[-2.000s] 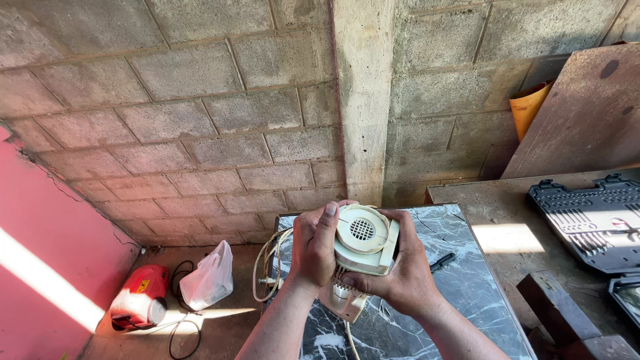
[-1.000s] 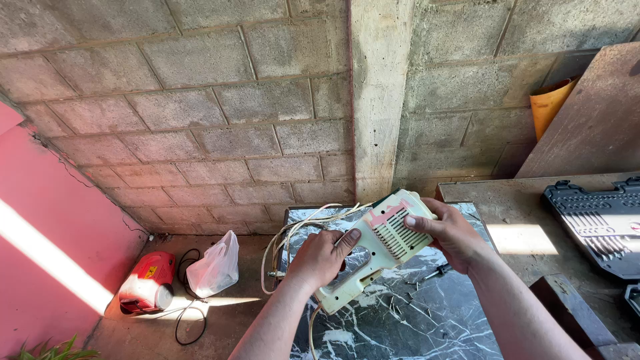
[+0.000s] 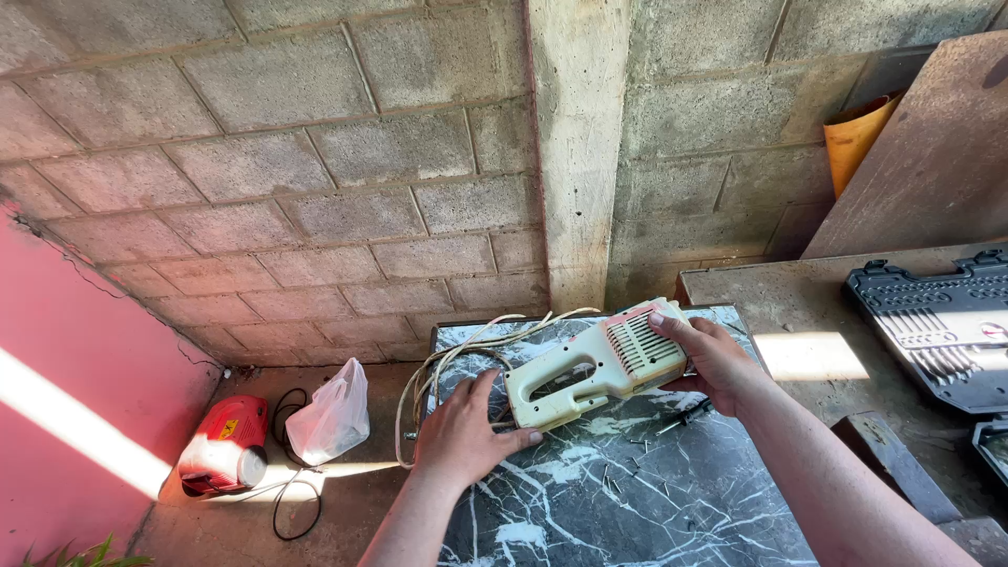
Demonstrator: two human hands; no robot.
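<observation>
A cream plastic power-tool housing (image 3: 598, 358) with a loop handle and a slotted vent lies at a slant over the dark marble-patterned tabletop (image 3: 630, 504). My right hand (image 3: 709, 354) grips its vented end, thumb on top beside the slots. Close to the handle end is my left hand (image 3: 472, 433), fingers spread; whether its fingertips touch the housing or cord is hard to tell. A pale cord (image 3: 441, 362) loops behind the left hand. Under my right wrist lies a screwdriver (image 3: 685, 416), and several small screws (image 3: 610, 479) are scattered on the tabletop.
To the right, a workbench (image 3: 803, 307) bears an open black tool case (image 3: 937, 331) and a metal bar (image 3: 894, 465). A leaning brown board (image 3: 921, 150) has a yellow sheet (image 3: 854, 146) behind it. A red machine (image 3: 224, 445) and a white plastic bag (image 3: 331, 417) are on the floor at left.
The housing has turned from its round-grilled end facing up to its slotted side facing up, and is now lower to the right. My left hand has opened from its hold on the handle end.
</observation>
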